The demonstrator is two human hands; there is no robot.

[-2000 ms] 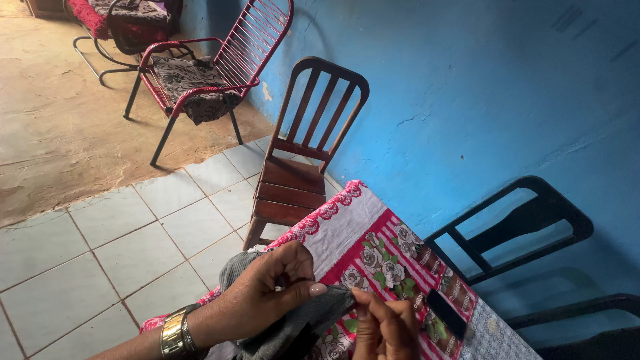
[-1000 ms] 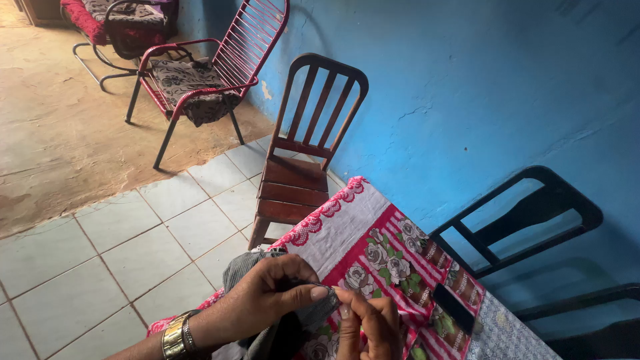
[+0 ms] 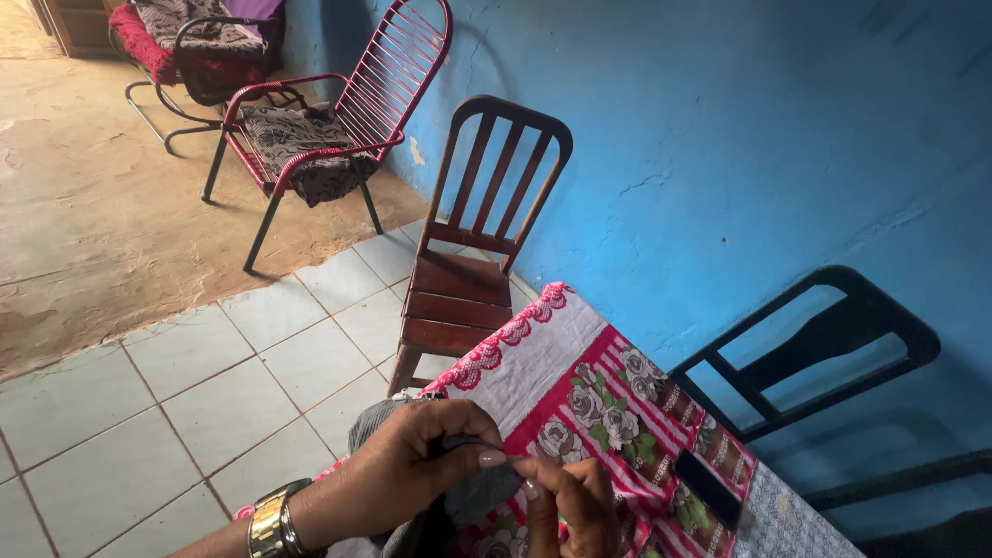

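My left hand [image 3: 434, 457], with a gold-coloured watch [image 3: 271, 521] at its wrist, pinches the edge of a dark grey cloth [image 3: 482, 490] between thumb and index finger. Part of the cloth bunches behind and below that hand. My right hand [image 3: 570, 504] is close on the right, thumb and index finger nearly together at the cloth's edge beside the left fingertips. Whether something small sits between the right fingertips cannot be seen. Both hands are above a table with a floral, pink-edged tablecloth [image 3: 542, 384].
A dark phone [image 3: 707, 490] lies on the tablecloth at the right. A wooden chair [image 3: 457, 310] stands beyond the table, and a dark chair [image 3: 814, 349] by the blue wall. Farther back are a red corded armchair [image 3: 310, 147] and another cushioned seat [image 3: 201, 46].
Two seconds ago the fingertips were a little apart with grey cloth stretched between them; now my right fingers are closer to the left thumb. The left hand still holds the cloth.
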